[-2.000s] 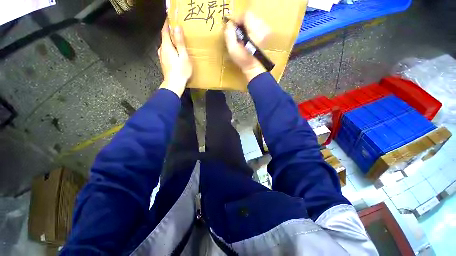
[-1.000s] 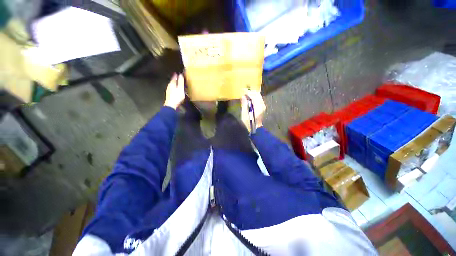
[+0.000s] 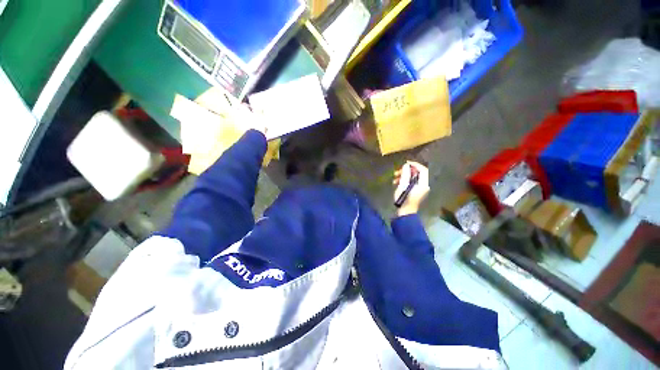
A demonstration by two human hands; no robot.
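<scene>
The brown cardboard carton (image 3: 411, 115), with black handwriting on its side, stands right of centre, in front of the blue crate. My right hand (image 3: 411, 185) is just below it, apart from it, and holds a black marker pen (image 3: 407, 189). My left hand (image 3: 250, 121) reaches to the bench's near edge, at a white paper sheet (image 3: 291, 108) and pale cardboard pieces (image 3: 206, 134). The hand is blurred and partly hidden, so its grip cannot be told.
A blue-topped scale (image 3: 242, 25) sits on the green bench (image 3: 130, 58). A blue crate (image 3: 499, 50) holds white bundles. Blue boxes (image 3: 579, 155) and red boxes (image 3: 506, 177) stand at the right. A white stool seat (image 3: 108, 155) is at the left.
The carton has left both hands and now stands by the blue crate. My left hand has moved left to the bench. My right hand still has the pen. The view has turned left.
</scene>
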